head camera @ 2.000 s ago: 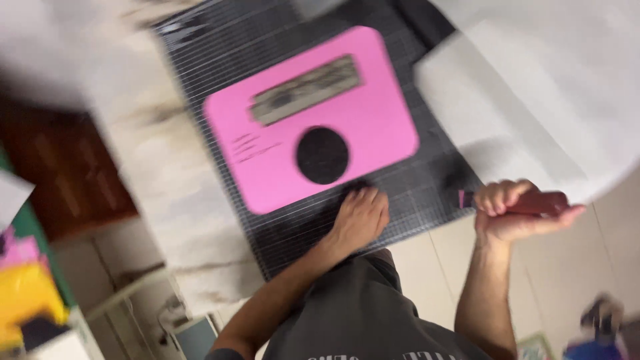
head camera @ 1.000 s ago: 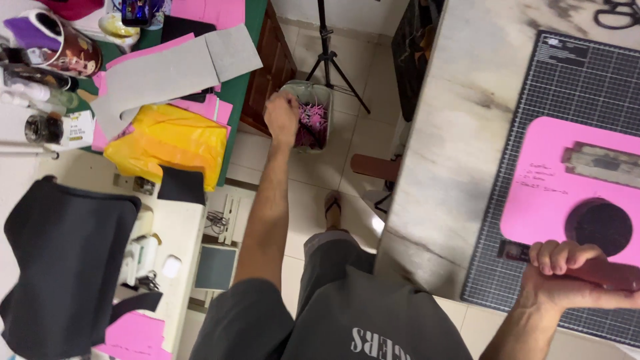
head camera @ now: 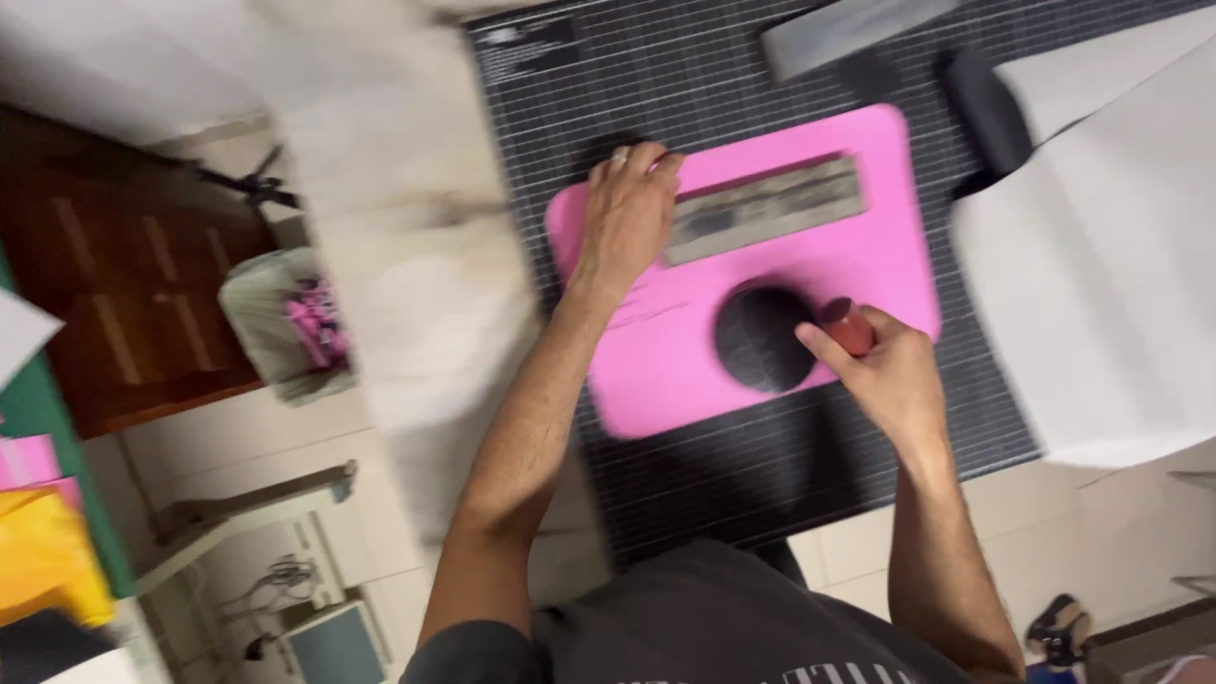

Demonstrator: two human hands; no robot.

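A pink rounded sheet (head camera: 665,380) lies tilted on a black gridded cutting mat (head camera: 722,494). My left hand (head camera: 627,204) rests over the sheet's upper left part, its fingertips at the top edge beside a flat grey bar (head camera: 769,209); whether it grips anything is hidden. A round black disc (head camera: 765,337) is on the lower part of the sheet. My right hand (head camera: 883,370) is closed around a tool's reddish-brown handle (head camera: 845,326) at the disc's right side; the tool's working end is hidden.
Large white sheets (head camera: 1092,256) cover the right of the mat, near a dark object (head camera: 983,114). A metal plate (head camera: 855,33) lies at the top. Left of the marble surface (head camera: 370,237), a bin (head camera: 275,323) with pink scraps stands on the floor. A yellow bag (head camera: 47,551) is at far left.
My left hand has moved from above the bin to the pink sheet. My right hand, still holding the handled tool, has come over the sheet beside the disc. The view has swung right.
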